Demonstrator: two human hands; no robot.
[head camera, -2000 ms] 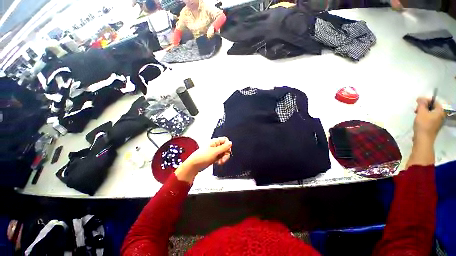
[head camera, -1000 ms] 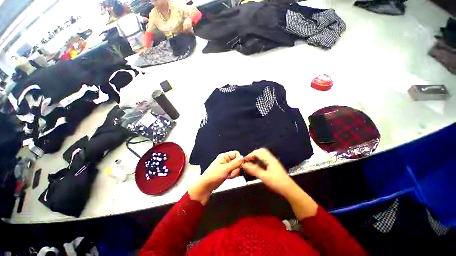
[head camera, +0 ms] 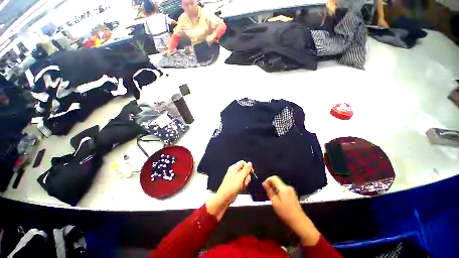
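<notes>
A dark navy sleeveless garment (head camera: 272, 146) with small checked lining at its neck and armholes lies flat on the white table. My left hand (head camera: 237, 179) is over its lower edge, fingertips pinched on a thin, light needle-like piece. My right hand (head camera: 278, 190) is just to the right, a small gap away, fingers curled with thumb and fingertips close together. I cannot tell whether it holds a thread. A dark red dish (head camera: 181, 174) with small black-and-white pieces stands to the left.
A plaid round mat (head camera: 370, 164) bears a dark rectangle at right. A red box (head camera: 341, 111) is behind it. A bag of buttons (head camera: 168, 130) and a dark cylinder (head camera: 182, 109) stand behind the dish. Black-and-white garments (head camera: 95, 75) lie left. People are across the table. A blue crate (head camera: 392, 216) is below right.
My right hand came in from far out right to meet my left hand, and now the two are slightly apart. The dark tool in my right hand no longer shows. The camera view has shifted.
</notes>
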